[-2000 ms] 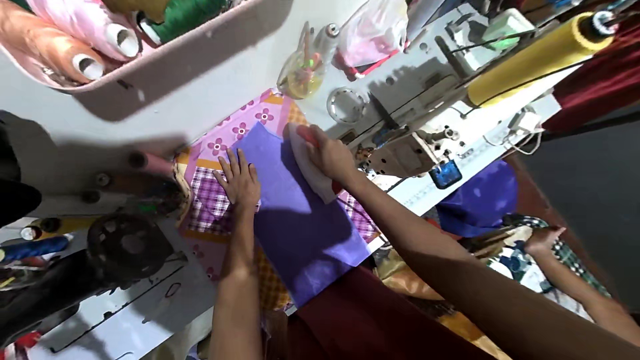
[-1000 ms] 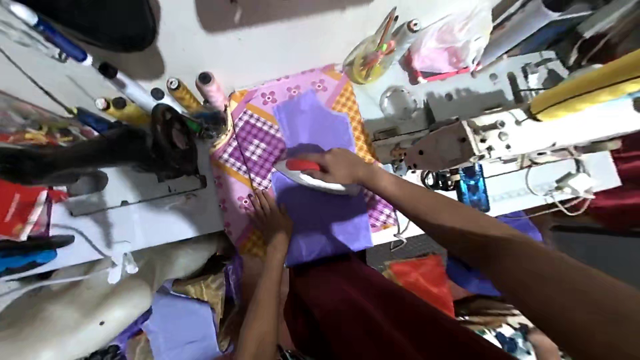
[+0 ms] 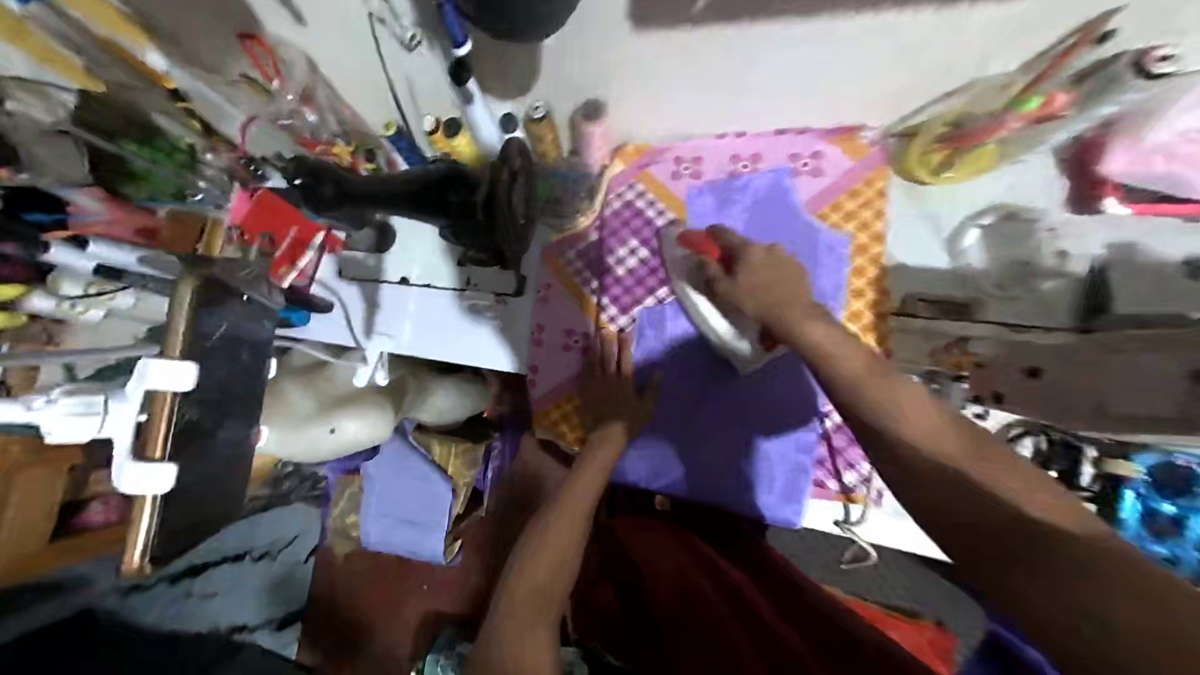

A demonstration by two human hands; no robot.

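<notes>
Purple fabric (image 3: 722,441), a cut garment piece, lies on a patterned pink, orange and checked cloth (image 3: 581,291). My right hand (image 3: 764,281) grips the red handle of an electric iron (image 3: 708,314), which rests on the left part of the purple fabric, its tip beside the purple-and-white checks. My left hand (image 3: 619,389) lies on the cloths at the left edge of the purple piece, fingers pointing away from me. It holds nothing that I can see. The iron's soleplate is hidden underneath.
A black sewing machine (image 3: 403,192) stands at the left, with thread spools (image 3: 591,136) behind it. Another sewing machine (image 3: 1050,375) is at the right. A yellow-based container (image 3: 947,159) with tools stands at the back right. A pale mannequin form (image 3: 337,403) and purple cloth (image 3: 403,506) lie lower left.
The iron has moved from the right side of the purple fabric to its left part, and its tip now points farther away from me. The view has swung a lot to the left.
</notes>
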